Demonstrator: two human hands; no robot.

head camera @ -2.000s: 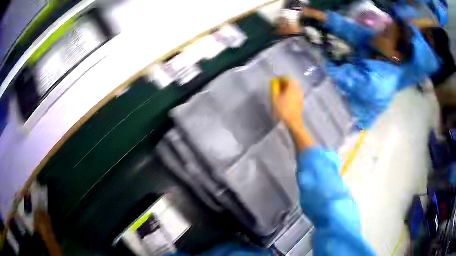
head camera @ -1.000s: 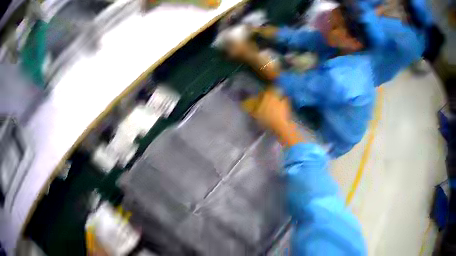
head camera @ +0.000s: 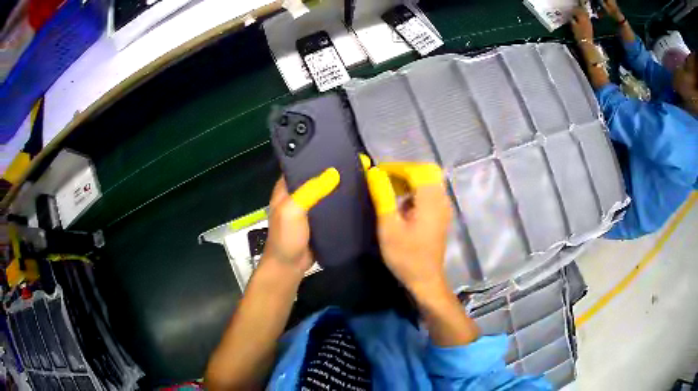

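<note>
A dark smartphone [head camera: 337, 206] is upright in front of me, its camera module at the upper left end. My left hand [head camera: 292, 218] holds it from the left, with a yellow-covered thumb across its back. My right hand [head camera: 409, 221] is at its right edge, yellow-covered fingertips touching or very near the edge; the fingers are bent, and whether they grip it is unclear. An open white phone box [head camera: 239, 258] with a green strip is partly hidden behind my left hand and the phone.
A grey pocket tray [head camera: 497, 153] lies at the right on a stack, with lower grey trays [head camera: 528, 328] beneath. White boxes with labelled phones [head camera: 324, 63] line the green belt's back. Left-hand trays [head camera: 50, 336], a blue basket [head camera: 57, 57] and another worker [head camera: 658, 145] also show.
My right hand has come back from over the grey pocket tray to the phone. My left hand now shows at the centre, holding the phone. The view has shifted and is sharper.
</note>
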